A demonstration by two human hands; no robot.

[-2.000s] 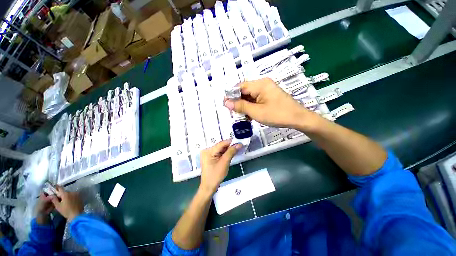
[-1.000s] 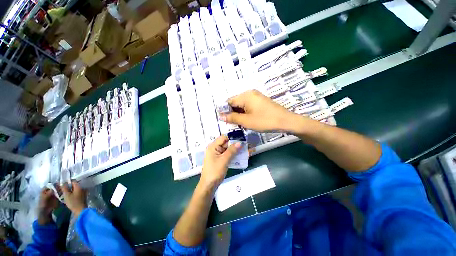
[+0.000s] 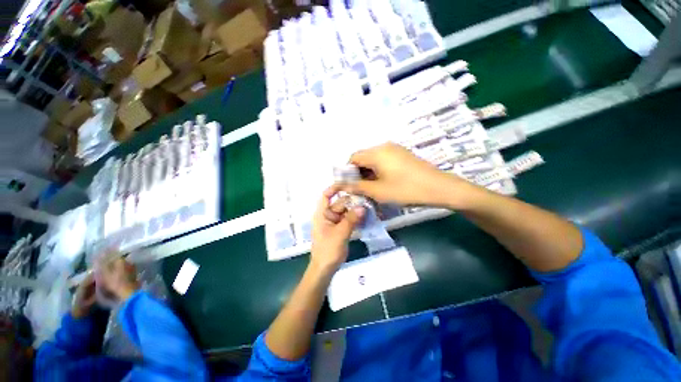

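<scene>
My left hand point(image 3: 337, 227) and my right hand point(image 3: 392, 175) are together over the near edge of the white tray point(image 3: 280, 252). Both hold a smartwatch point(image 3: 357, 201), largely hidden by the fingers; a pale, shiny flap hangs below them. Its dark face is not clearly seen. Wrapped watches point(image 3: 282, 194) lie in rows on the tray at the left. Bare pale straps point(image 3: 489, 112) stick out past the tray's right edge. A white card point(image 3: 373, 279) with a small dark mark lies just below my hands. The picture is blurred.
A second tray of wrapped watches point(image 3: 403, 52) lies behind. At left is another tray point(image 3: 213, 213) of watches, with a neighbour's blurred hands point(image 3: 112, 277) and clear plastic point(image 3: 75, 231). A small white slip point(image 3: 186, 276) lies on the green bench point(image 3: 246, 298). Cardboard boxes point(image 3: 153, 72) stand behind.
My hands have come together and the watch's dark face, visible before, is now mostly covered. A pale flap now hangs toward the card. The whole view has shifted slightly.
</scene>
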